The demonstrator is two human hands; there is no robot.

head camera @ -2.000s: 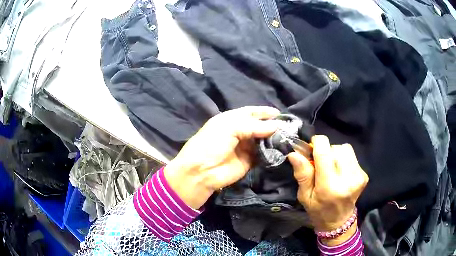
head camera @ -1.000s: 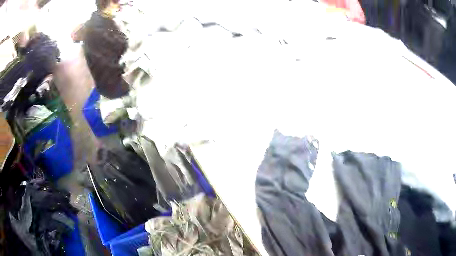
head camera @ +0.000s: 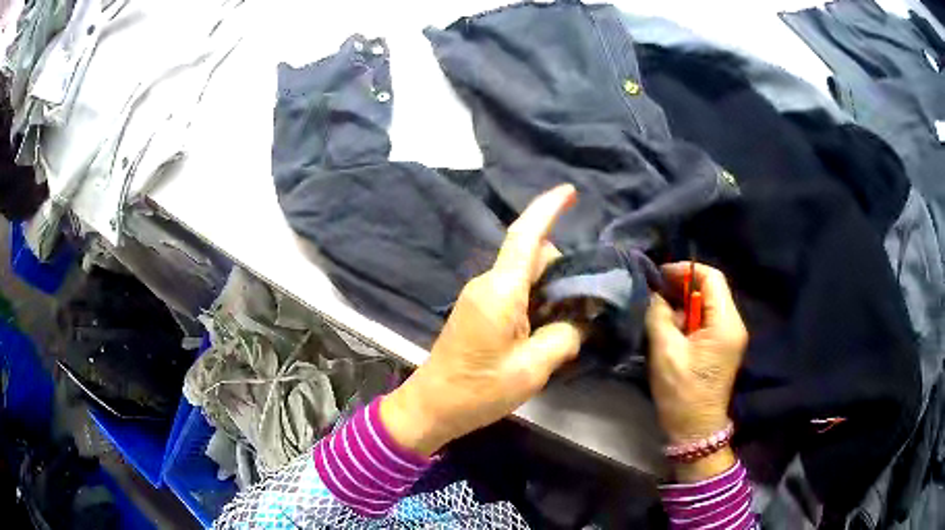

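A charcoal jacket [head camera: 539, 114] with gold buttons lies on the white table, its sleeve [head camera: 383, 223] and buttoned cuff [head camera: 330, 114] spread to the left. My left hand [head camera: 497, 342] is at a folded, bunched edge of the jacket near the table's front edge, index finger raised and thumb tucked at the cloth. My right hand [head camera: 696, 347] pinches the right side of that bunched part and also holds orange thread snips [head camera: 693, 308]. The snips' blades are hard to make out against the dark cloth.
A black panel [head camera: 808, 300] spreads on the right, with a short orange-red thread [head camera: 827, 422] on it. Light grey garments [head camera: 98, 114] lie at the table's left edge. Blue crates [head camera: 192, 455] with crumpled cloth [head camera: 275, 383] stand below left. More grey garments lie at far right.
The view swung away to the left and back. The pale crumpled cloth between my fingers no longer shows; my hands are farther apart on a dark folded edge, and my left index finger is raised.
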